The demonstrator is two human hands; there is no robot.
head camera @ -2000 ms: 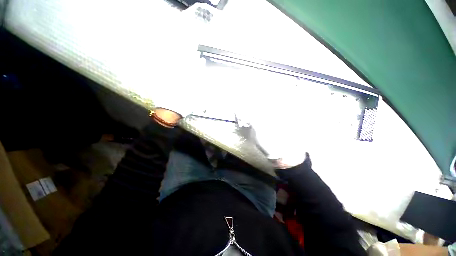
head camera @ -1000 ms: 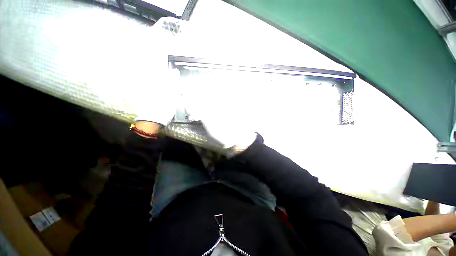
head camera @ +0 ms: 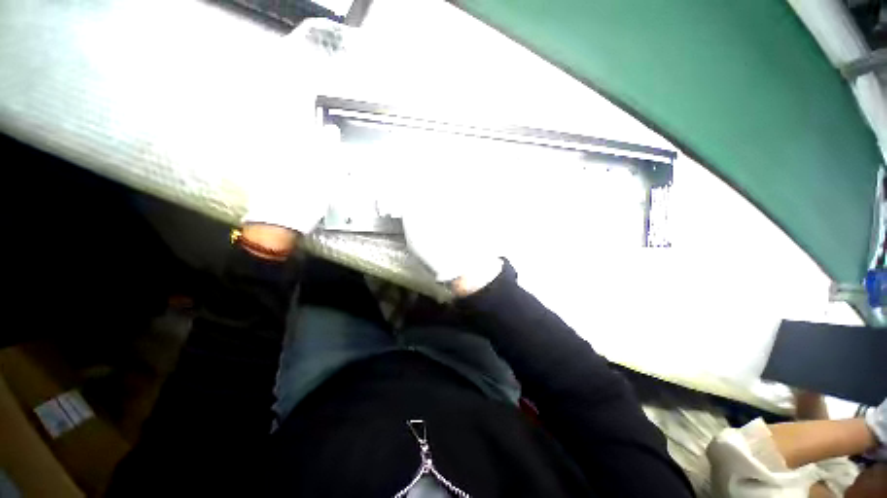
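Observation:
A long shallow chassis [head camera: 496, 133] lies in front of me, its far black rim and perforated right end visible; its inside is washed out by glare. My left hand [head camera: 292, 199], in a white glove with a bare wrist and bracelet, is at the chassis's left end by the bench edge. My right hand [head camera: 447, 243], also in a white glove, is over the near side of the chassis, right of my left hand. The fingers of both hands melt into the glare, so I cannot tell whether they hold anything.
The pale bench edge [head camera: 126, 175] is padded with bubble sheet. A green belt [head camera: 681, 107] runs beyond. Another chassis [head camera: 272, 10] is cut off at the top. A neighbour's arm [head camera: 822, 443] and a flat black sheet [head camera: 827, 360] are at right. A cardboard box [head camera: 88, 438] is lower left.
The view has shifted, so the chassis sits further left. My right hand has moved left, closer to my left hand. The neighbour's arm shows more at lower right.

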